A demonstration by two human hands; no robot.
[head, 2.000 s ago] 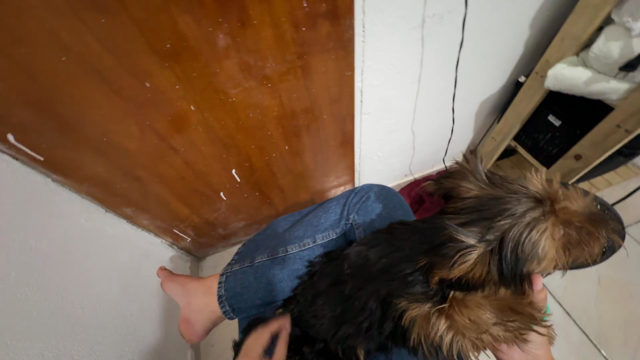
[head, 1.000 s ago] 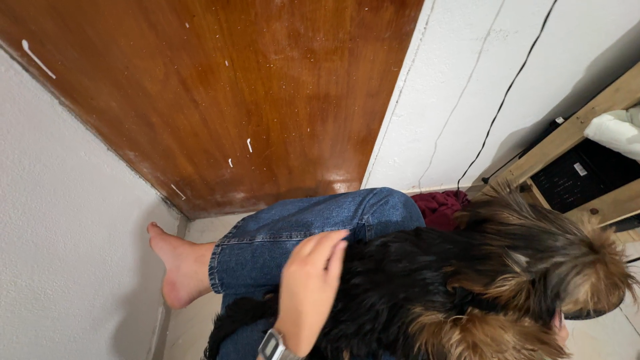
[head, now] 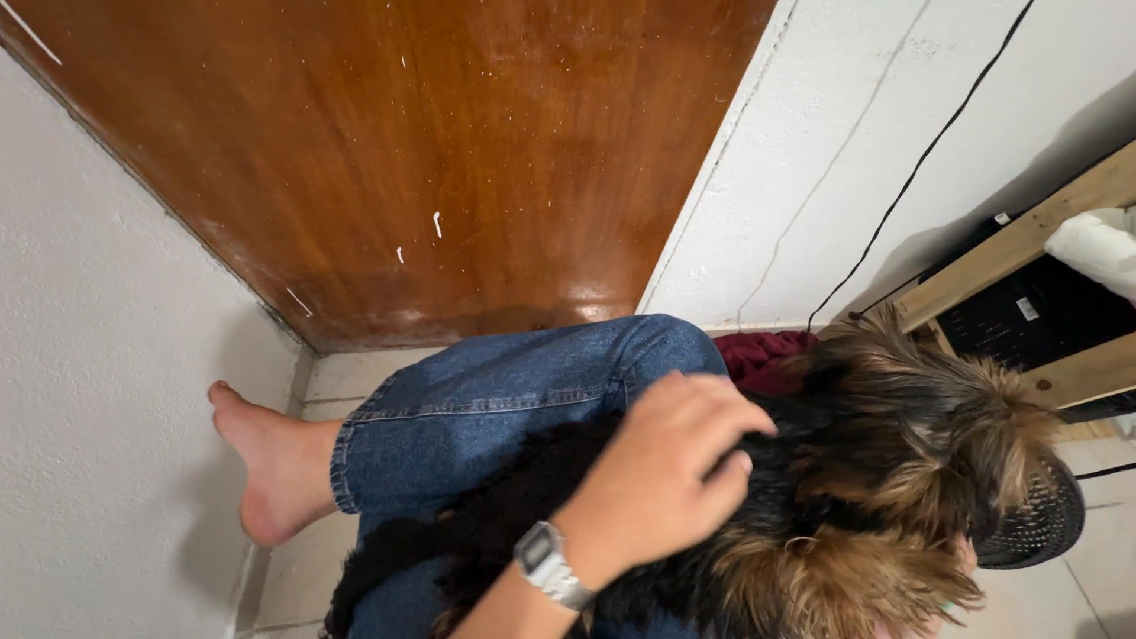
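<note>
A long-haired black and tan dog (head: 887, 444) lies across blue jeans (head: 497, 364) on a lap, its head toward the right. My left hand (head: 683, 461), with a silver digital wristwatch (head: 552, 564) on the wrist, is over the dog's upper back, palm down. Its fingers are slightly bent with the thumb apart, and they hold nothing; whether they touch the fur is unclear. Of my right hand (head: 966, 555), only small parts show at the dog's chest and front leg, and the fur hides the rest. A bare foot (head: 271, 466) extends left from the jeans.
A brown wooden door (head: 444, 160) and white walls (head: 98, 311) stand close ahead and left. On the right are a wooden frame (head: 1021, 240) with a black crate (head: 1047, 311) and white cloth (head: 1100, 248), a hanging black cable (head: 923, 160), maroon fabric (head: 768, 355) and a round black mesh object (head: 1034, 524).
My left hand has moved up from the lower edge, over the jeans, then right to the dog's upper back. My right hand, plainer two seconds ago, is now mostly behind fur. The view has shifted.
</note>
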